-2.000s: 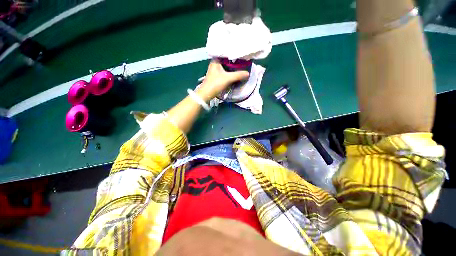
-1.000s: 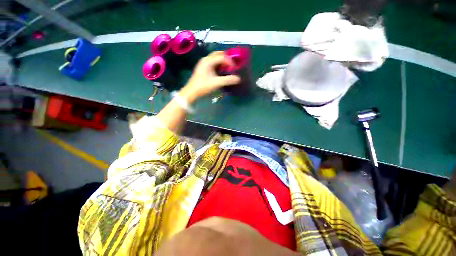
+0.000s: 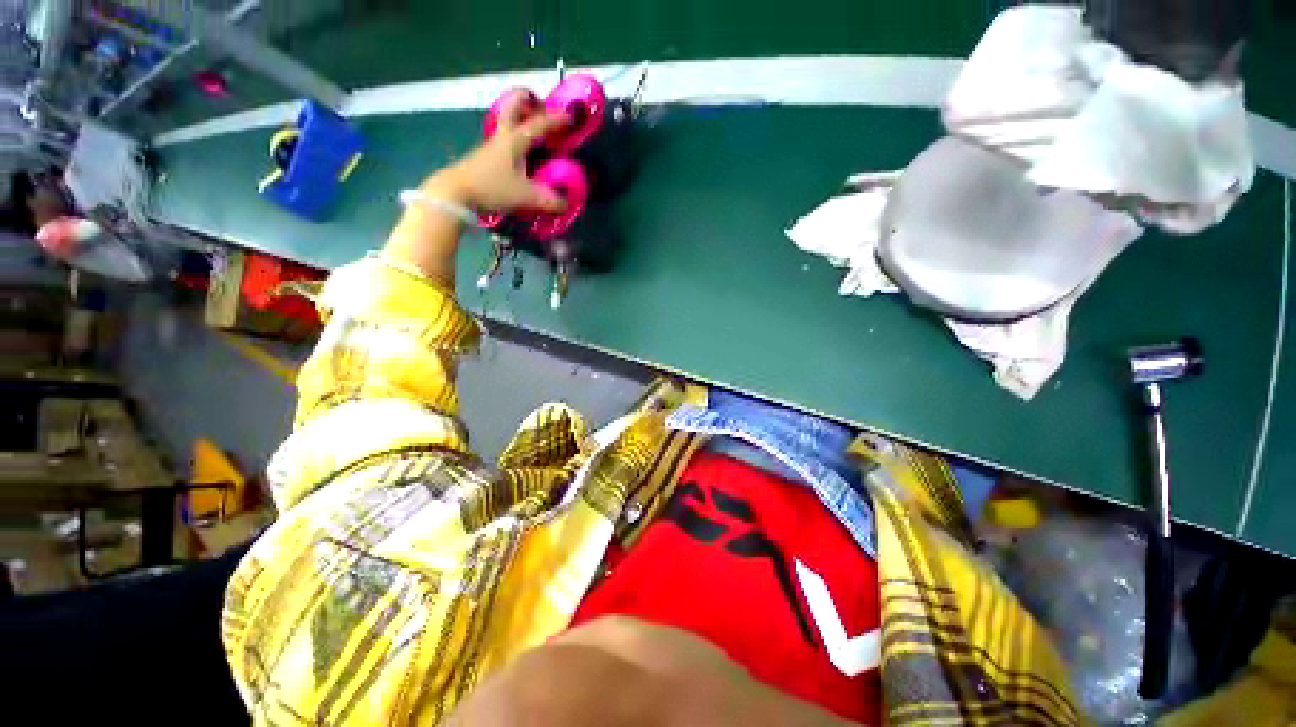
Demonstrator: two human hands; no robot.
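Several dark cylindrical housings with magenta ends stand grouped on the left of the bench: one at the back right point(image 3: 576, 110), one nearer the front point(image 3: 559, 199). Another is partly covered at the back left, and a sliver of magenta shows under my hand. My left hand point(image 3: 500, 171) is over the group, fingers and thumb spread among the magenta ends; whether it grips one is unclear. Thin wires hang at the housings' front. The pale round disc point(image 3: 981, 234) lies on white cloth point(image 3: 853, 234) under the cloth-wrapped press head point(image 3: 1137, 135). My right hand is out of view.
A hammer-like tool point(image 3: 1158, 469) with chrome head and black handle lies over the bench's front edge at right. A blue tape dispenser point(image 3: 320, 159) sits far left. Red bins point(image 3: 277, 284) and a plastic bag point(image 3: 1080, 582) are below the bench.
My left hand has carried a housing from the press leftward to the group. The view has swung left. My right forearm, raised two seconds ago, has left the picture.
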